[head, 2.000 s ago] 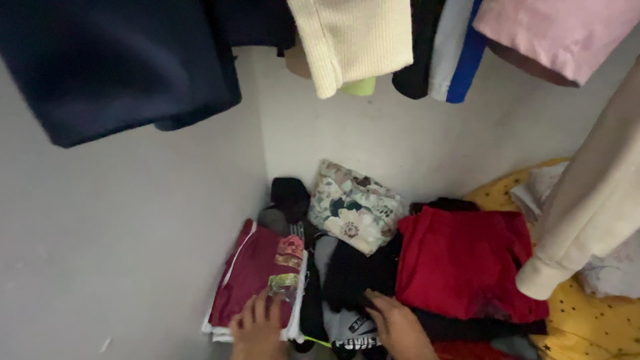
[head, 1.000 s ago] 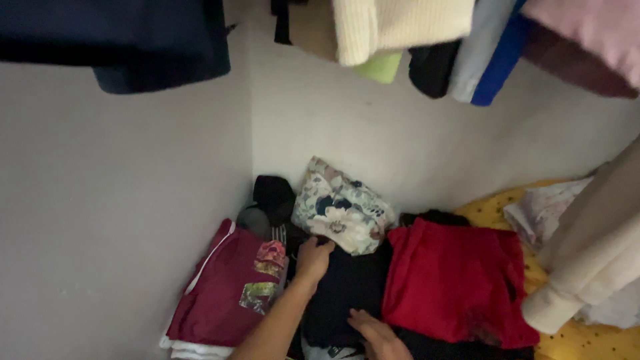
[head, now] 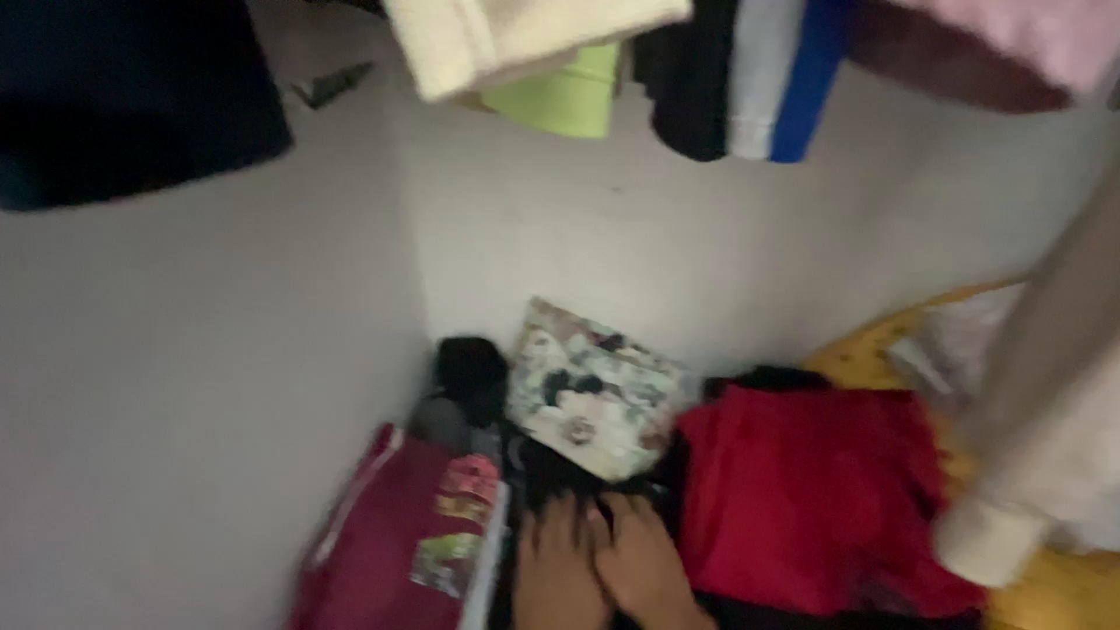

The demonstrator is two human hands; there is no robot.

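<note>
My left hand (head: 560, 560) and my right hand (head: 643, 556) lie side by side, touching, on dark folded cloth (head: 556, 468) at the bottom centre. Blur hides whether the fingers grip any of it. Just beyond the fingertips rests a floral fabric pouch or folded cloth (head: 595, 394). To the left is a folded maroon garment (head: 394, 525) with a coloured print. Folded red cloth (head: 814, 499) lies to the right of my hands.
Grey walls (head: 219, 367) meet in a corner behind the clothes. A black item (head: 472, 376) sits in that corner. Yellow dotted cloth (head: 1050, 591) lies at the right. Hanging above are a navy garment (head: 131, 105) and a cream knit one (head: 534, 39); a pale sleeve (head: 997, 534) hangs at the right.
My left hand has come back from the floral item's lower edge and is now beside my right hand. The two hands were apart in both earlier frames.
</note>
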